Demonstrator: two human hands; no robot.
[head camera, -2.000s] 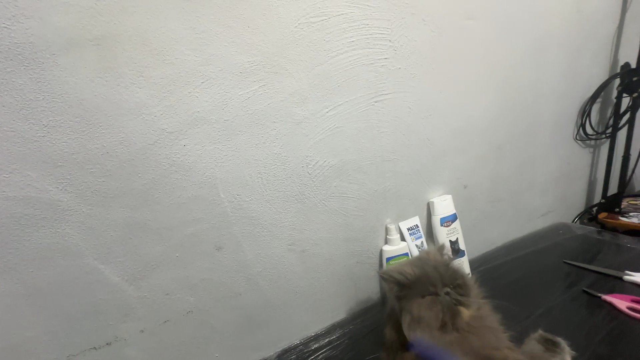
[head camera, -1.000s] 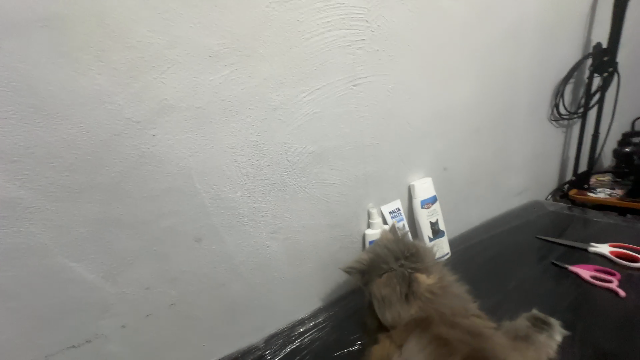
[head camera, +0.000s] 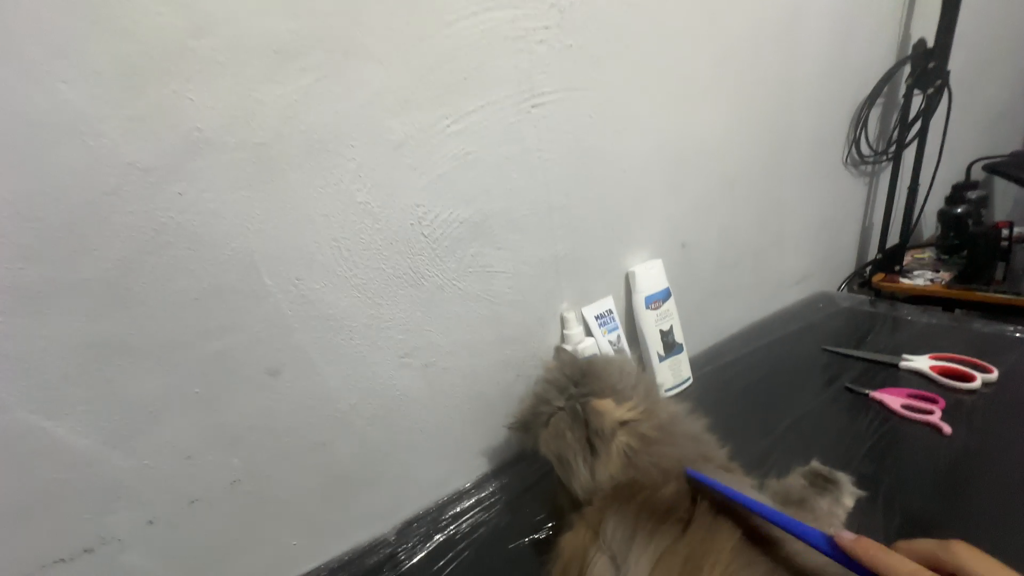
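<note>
A long-haired grey-brown cat (head camera: 640, 456) lies on the black plastic-wrapped table (head camera: 768, 376), its head turned toward the wall and one paw stretched to the right. My right hand (head camera: 916, 554), at the bottom right edge, grips a blue comb (head camera: 776, 516) whose far end rests in the fur of the cat's back. Only some fingers of that hand show. My left hand is out of the frame.
A white Trixie shampoo bottle (head camera: 660, 328), a white tube (head camera: 606, 326) and a spray bottle (head camera: 574, 336) lean on the wall behind the cat. Scissors with red-white handles (head camera: 948, 370) and small pink scissors (head camera: 912, 406) lie right. Coiled cable (head camera: 872, 136) hangs on a black stand.
The blue comb and my right hand have come into view at the cat's back. The cat's head has turned away from where it faced two seconds ago.
</note>
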